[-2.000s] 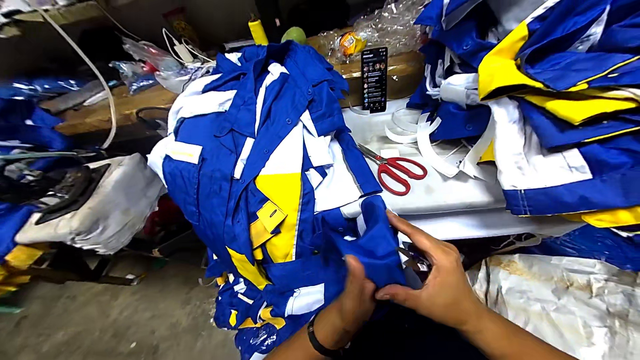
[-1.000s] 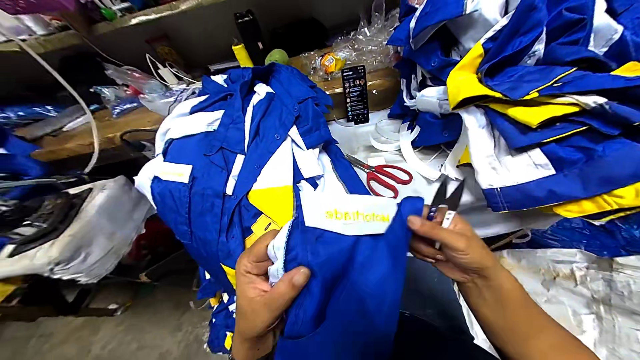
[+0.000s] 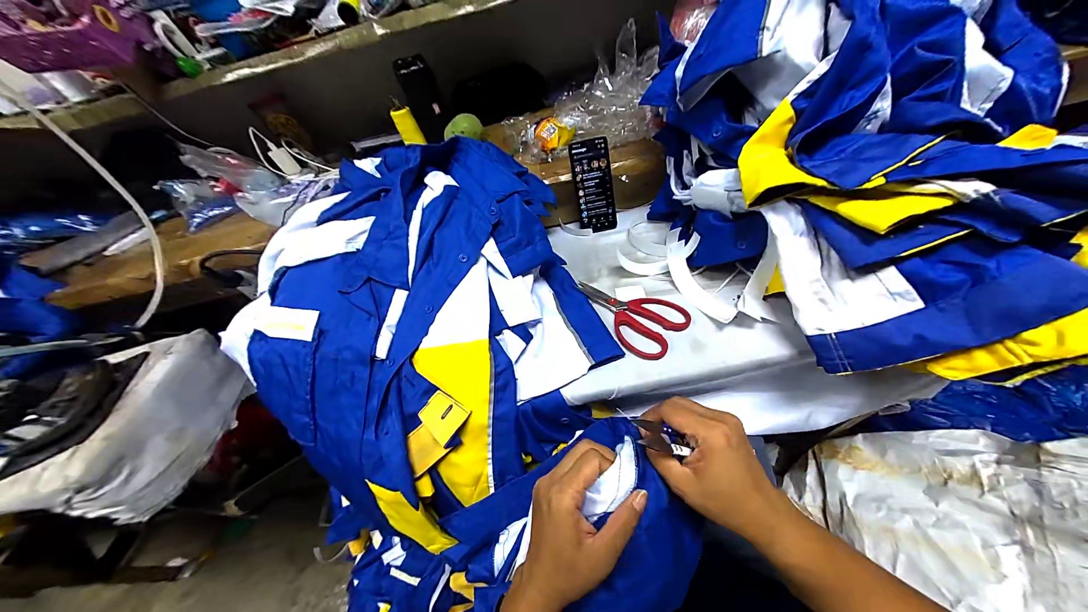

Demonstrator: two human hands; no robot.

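Observation:
My left hand (image 3: 578, 518) pinches the edge of a blue garment (image 3: 663, 531), where a white inner patch (image 3: 614, 482) with stitching shows between thumb and fingers. In my right hand (image 3: 710, 463) is a pair of small thread snips (image 3: 659, 437), its dark blades at the garment's upper edge beside a thin loose thread. Red-handled scissors (image 3: 643, 323) lie on the white table surface beyond my hands. To the left, blue, white and yellow shirts (image 3: 374, 331) are heaped and hang down towards the floor.
More blue, white and yellow garments (image 3: 952, 221) are piled at the right. White strips (image 3: 699, 285) lie beside a phone (image 3: 592, 184) propped upright. Behind stand a yellow thread spool (image 3: 408, 125) and a green ball (image 3: 463, 127). A crumpled white sheet (image 3: 943, 510) covers the lower right.
The blue garment has been turned, so the white panel with yellow lettering no longer shows. The snips have moved to its edge, and both hands are now close together.

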